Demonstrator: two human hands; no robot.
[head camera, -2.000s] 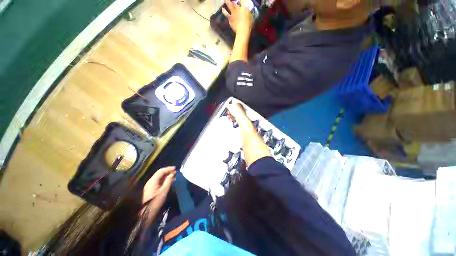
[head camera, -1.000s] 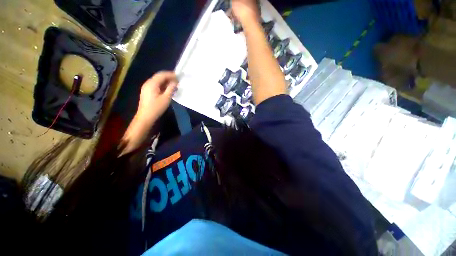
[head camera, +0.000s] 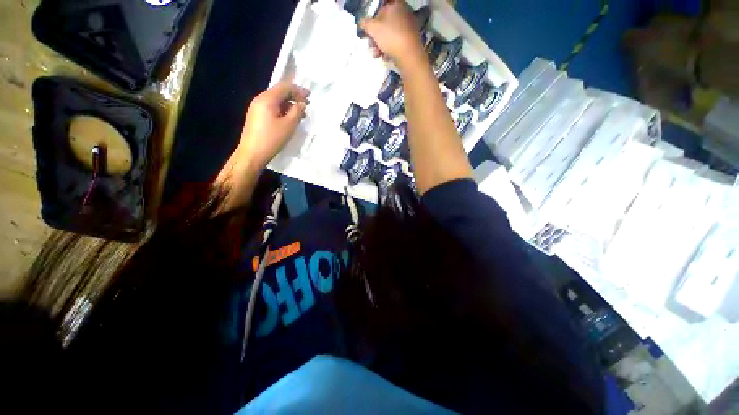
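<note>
A white tray (head camera: 322, 166) in front of me holds rows of silver-and-black speaker drivers (head camera: 395, 139); its left part shows bare white surface. My right hand (head camera: 395, 34) is at the tray's far end, its fingers closed against a speaker driver (head camera: 360, 10) that is partly cut off by the top edge. My left hand (head camera: 274, 123) is over the tray's left edge, fingers loosely curled and apart, with nothing visible in it. A black speaker housing (head camera: 55, 162) lies on the bench at left, with a dark-tipped red wire across its round hole.
A second black housing (head camera: 121, 36) lies farther along the tan bench (head camera: 14, 235), cut off at the top. Stacked white trays (head camera: 600, 178) stand at right. Cardboard boxes (head camera: 677, 65) lie on the blue floor (head camera: 519, 28). Loose wires bundle at the bench's near edge.
The view has shifted down, and the neighbouring worker has left it. My left hand has moved farther over the tray. My right hand remains at the tray's far end.
</note>
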